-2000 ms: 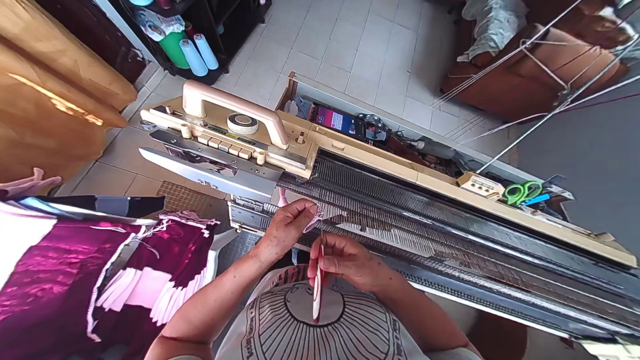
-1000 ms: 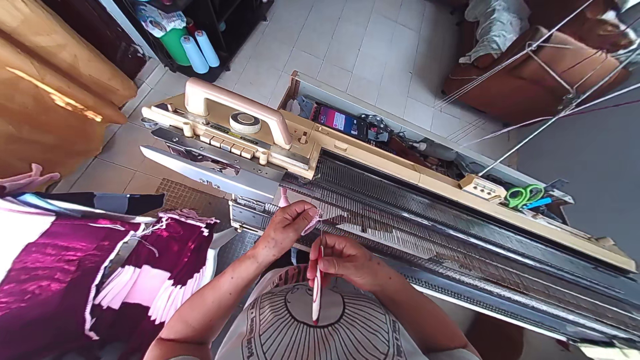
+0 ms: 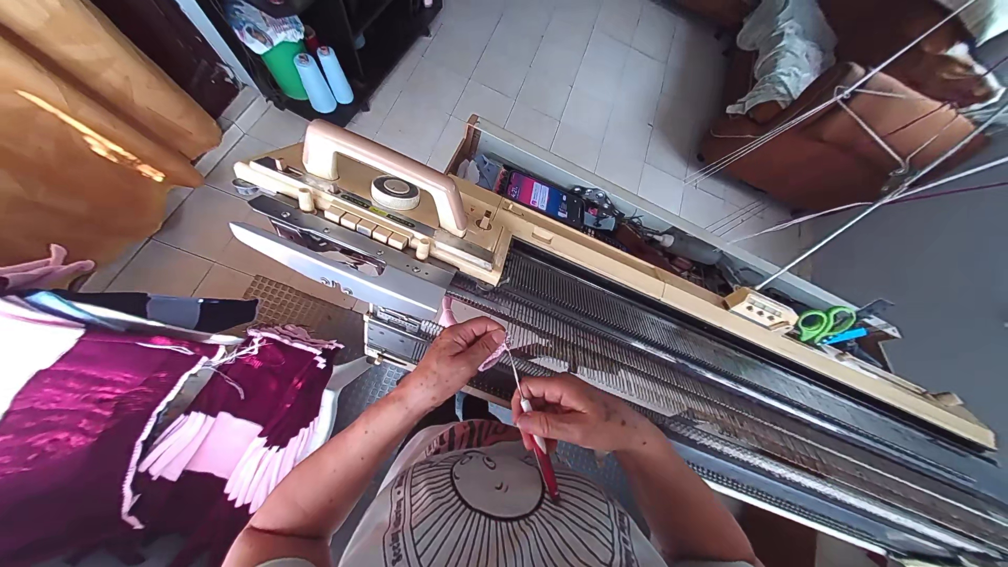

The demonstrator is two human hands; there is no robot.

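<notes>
Pinched between the thumb and fingers of my left hand [image 3: 463,354] is the edge of a small pink knitted piece [image 3: 494,356]. My right hand [image 3: 563,409] grips a slim hand tool with a red and white handle [image 3: 542,453], whose thin metal shaft reaches up to the pink knit; its tip is too small to make out. Both hands are above the near edge of a knitting machine's needle bed [image 3: 614,346]. The machine's carriage [image 3: 386,197], with a pink handle and a round dial, sits at the bed's left end.
Behind the bed, a long tray [image 3: 709,276] holds a phone [image 3: 543,198], small tools and green-handled scissors [image 3: 825,323]. Yarn strands cross at upper right. Magenta and pink knitted fabric [image 3: 79,402] lies at left. Yarn cones [image 3: 316,85] stand by a black shelf; a brown armchair [image 3: 850,150] is beyond.
The tool in my right hand has tilted: its handle pointed nearly straight down before and now slants toward the lower right. My left hand still holds the pink knit.
</notes>
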